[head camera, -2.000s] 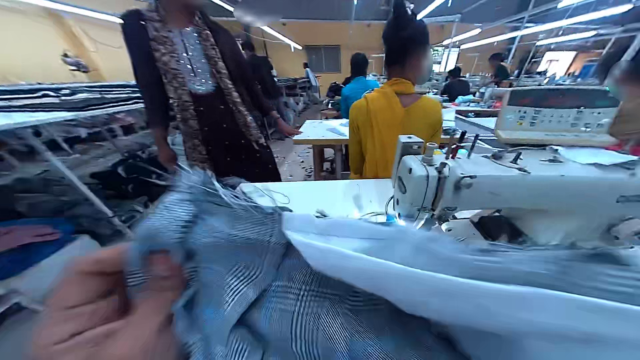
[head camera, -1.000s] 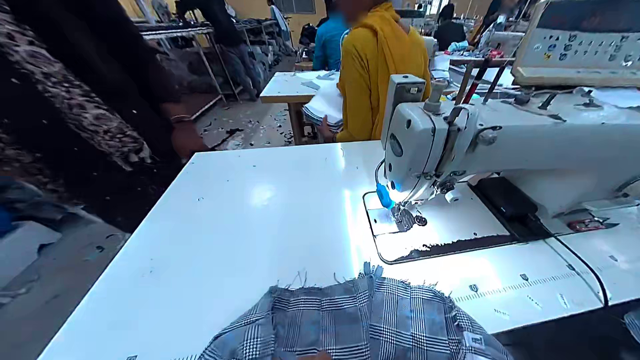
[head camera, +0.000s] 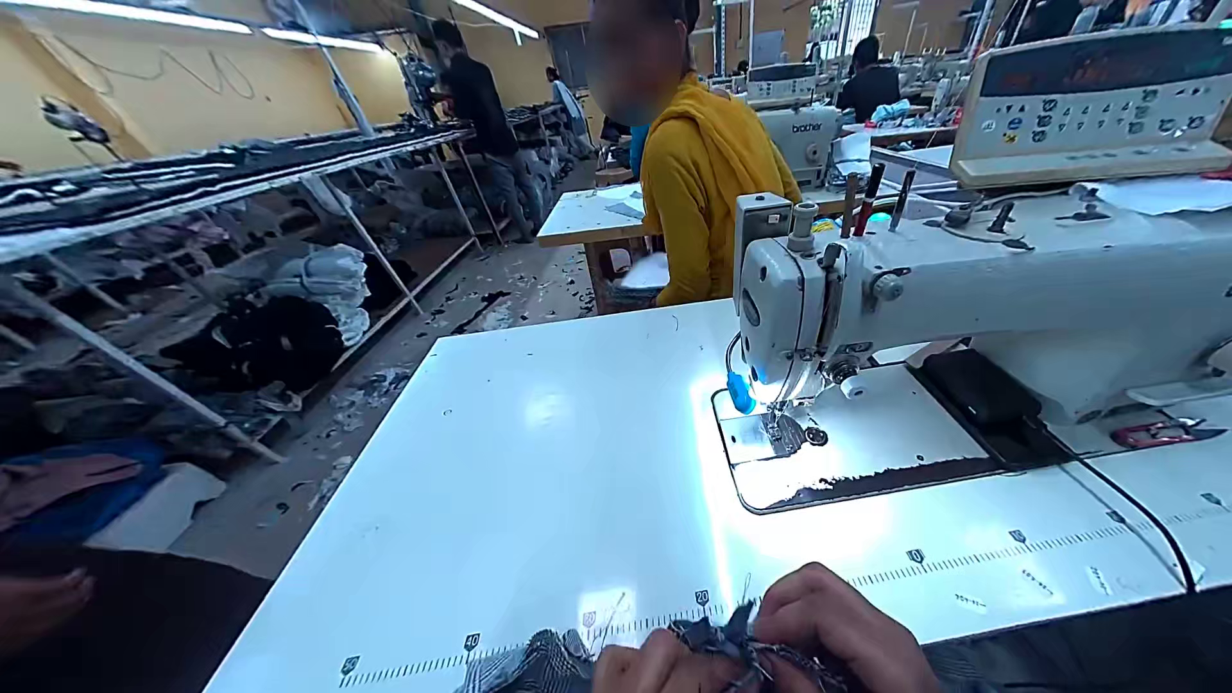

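At the bottom of the head view, my left hand (head camera: 664, 666) and my right hand (head camera: 835, 626) are close together, both pinching the frayed edge of a grey plaid fabric piece (head camera: 539, 664). Part of the cloth lies on the white table's front edge, left of my hands; the rest is hidden below the frame. Beyond my right hand stands a white industrial sewing machine (head camera: 924, 289), its presser foot (head camera: 782, 433) lit over the needle plate, with no cloth under it.
The white tabletop (head camera: 520, 443) bears a printed ruler along its front. A black box (head camera: 977, 390) with a cable and small red snips (head camera: 1155, 433) lie by the machine. A person in yellow (head camera: 712, 183) sits ahead. Someone's hand (head camera: 43, 602) shows at left, near a long rack (head camera: 192, 207).
Both hands have come together on the cloth's edge at the table front; two seconds ago one hand held the cloth up at left. The standing person in dark clothes has left the upper left.
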